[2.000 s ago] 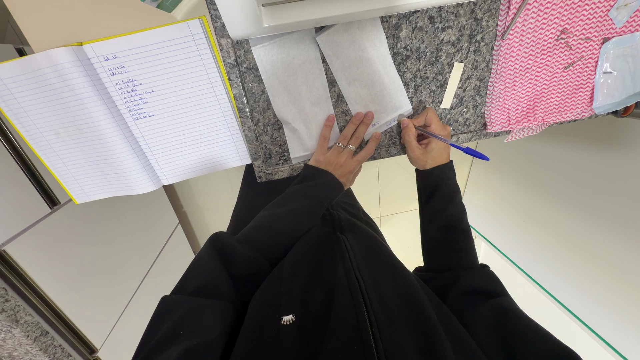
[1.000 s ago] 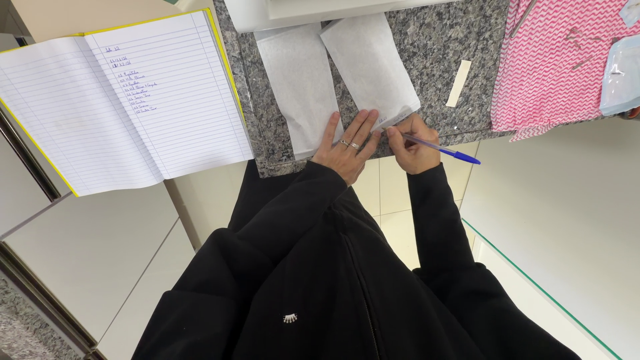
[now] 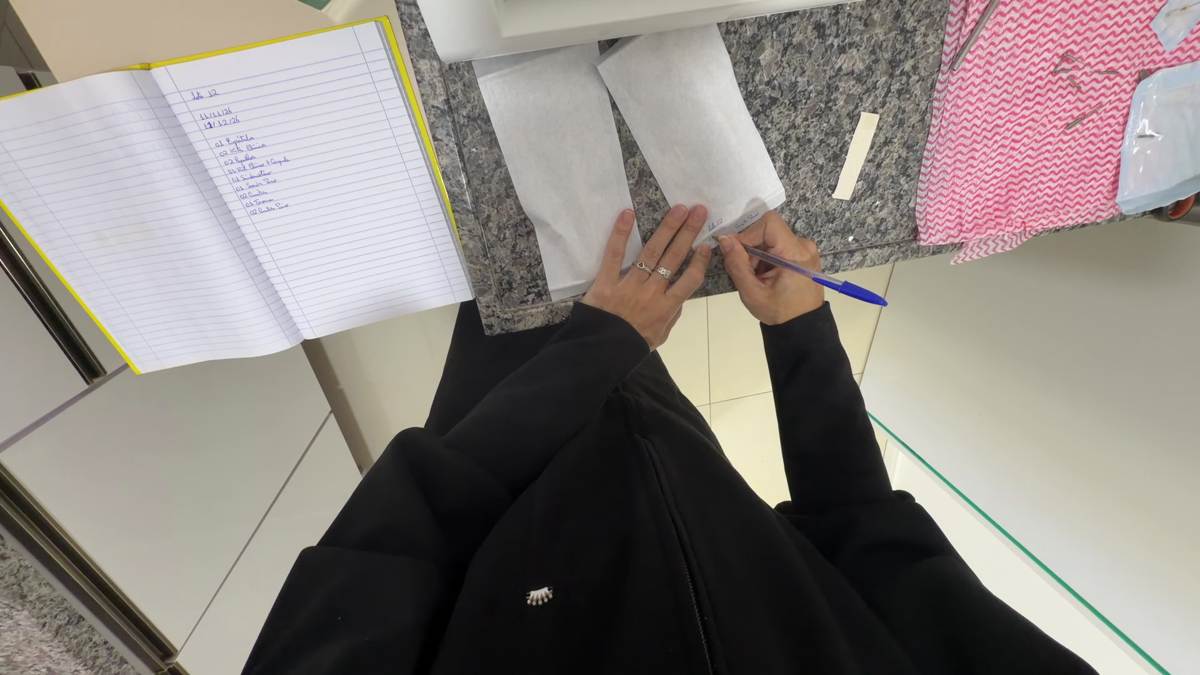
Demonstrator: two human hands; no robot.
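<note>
My right hand [image 3: 773,272] grips a blue ballpoint pen [image 3: 814,274], its tip on the lower edge of the right white paper pouch [image 3: 698,117], where small handwriting shows. My left hand [image 3: 656,272], with rings on two fingers, lies flat with fingers spread. Its fingertips press on the lower edge of that pouch and reach the side of the left white paper pouch [image 3: 562,169]. Both pouches lie on the speckled granite counter [image 3: 816,84], their upper ends near a white appliance or box. Whatever the pouches contain cannot be seen.
An open lined notebook [image 3: 328,187] with handwriting and yellow cover edges lies at left. A cream strip [image 3: 856,157] is right of the pouches. Farther right, a pink-and-white patterned cloth [image 3: 1022,122] bears small metal pieces and a light-blue clear-fronted pouch [image 3: 1162,141]. The white housing [image 3: 609,19] borders the top.
My right hand with the pen has moved left along the pouch's lower edge, closer to my left hand. My left hand still rests on the paper.
</note>
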